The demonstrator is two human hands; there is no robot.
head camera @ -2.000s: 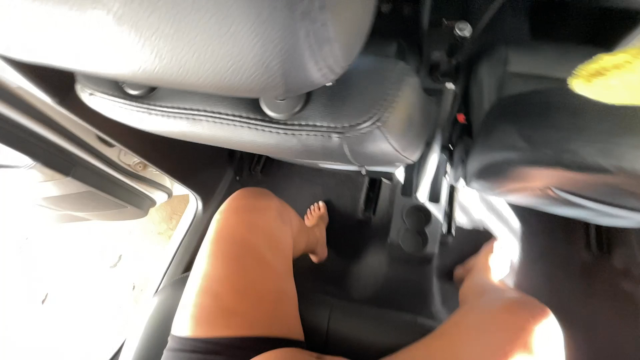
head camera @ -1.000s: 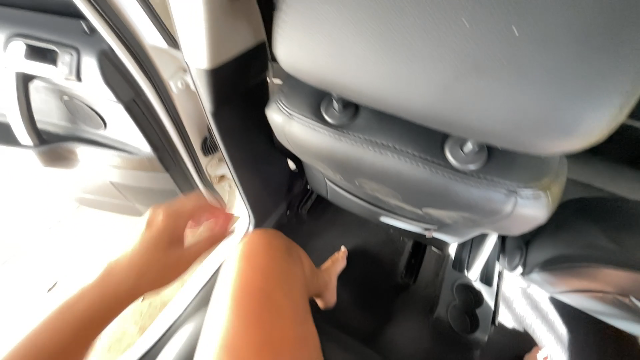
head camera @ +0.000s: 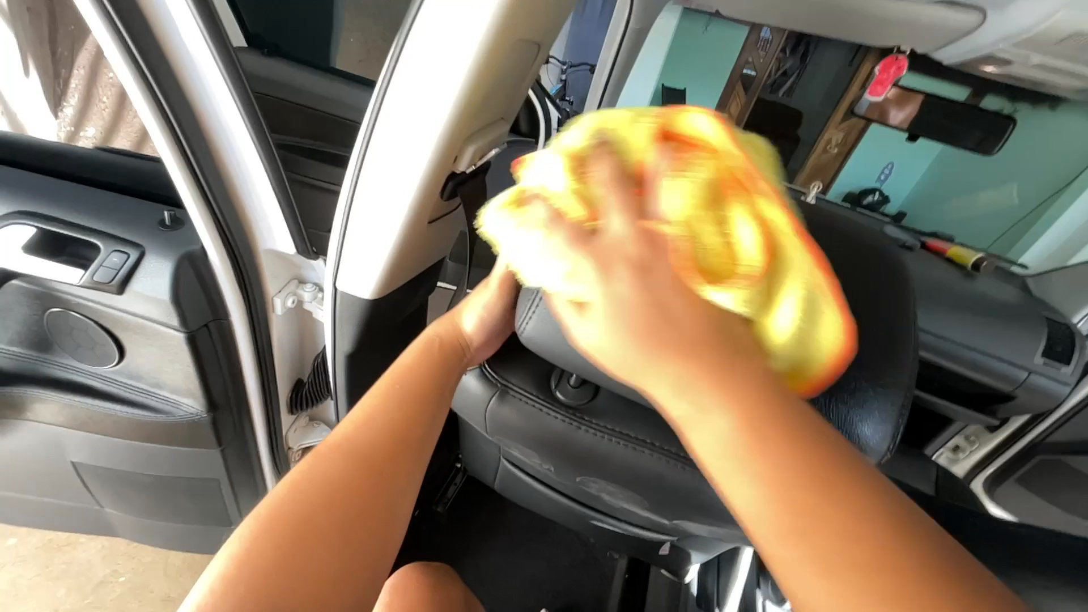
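Observation:
My right hand (head camera: 633, 280) holds a yellow microfiber cloth (head camera: 722, 229) with an orange edge, spread over the headrest of the front car seat; the cloth is blurred. At the headrest's left side rests my left hand (head camera: 493, 314), its fingers partly hidden behind the headrest and under the cloth. Below is the black leather seat back (head camera: 586, 459), with a round headrest post collar (head camera: 574, 385) and pale scuffs on its surface. The grey headrest (head camera: 544, 327) shows only at its lower left part.
An open car door (head camera: 110, 357) stands at the left, beside the white door pillar (head camera: 425, 144) with a seat belt. A rear-view mirror (head camera: 960, 123) with a red hanging tag (head camera: 887, 76) is at the upper right. The dashboard (head camera: 977, 340) lies beyond the seats.
The view has lifted toward the windshield. My left hand, near the door frame a second ago, is now at the headrest. My right hand and the cloth are now over the headrest.

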